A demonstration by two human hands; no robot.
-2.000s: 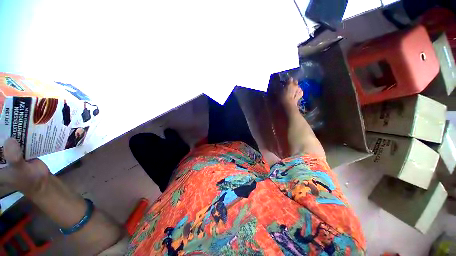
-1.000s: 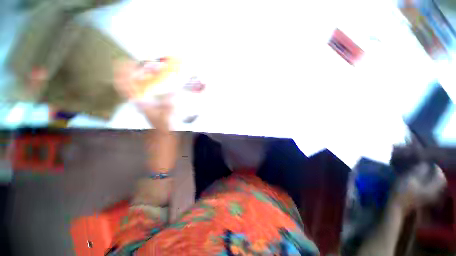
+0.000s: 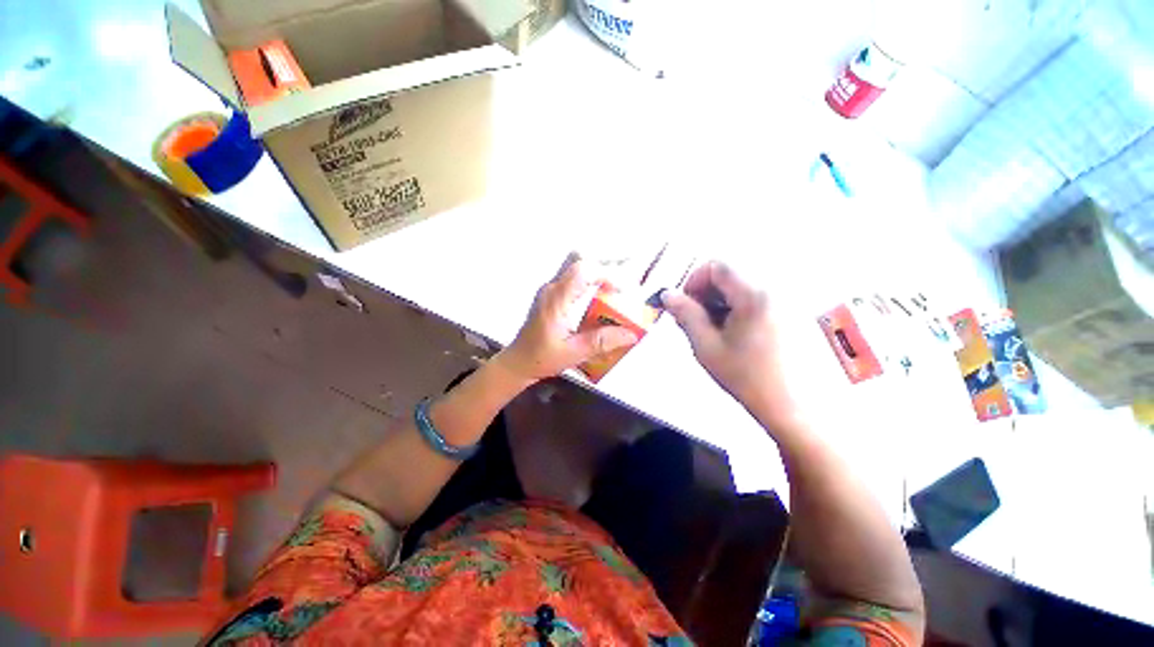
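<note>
My left hand (image 3: 563,326) grips an orange retail box (image 3: 609,339) at the table's front edge, with the thumb over its orange face. The box's white part is washed out by glare. My right hand (image 3: 724,316) is just right of the box, fingertips pinched at a small dark spot by the box's edge; what they pinch is too small to tell. An open brown carton (image 3: 403,164) stands to the left with an orange box (image 3: 267,73) inside.
Yellow and blue tape rolls (image 3: 209,152) lie left of the carton. An orange box (image 3: 848,343) and colour boxes (image 3: 993,364) lie right, with a dark phone (image 3: 954,502) nearer me. A red-labelled bottle (image 3: 863,81) stands behind. An orange stool (image 3: 120,544) is at lower left.
The view has swung back to the table. My right hand has left the parts carton below the table and come to the orange box, which my left hand holds.
</note>
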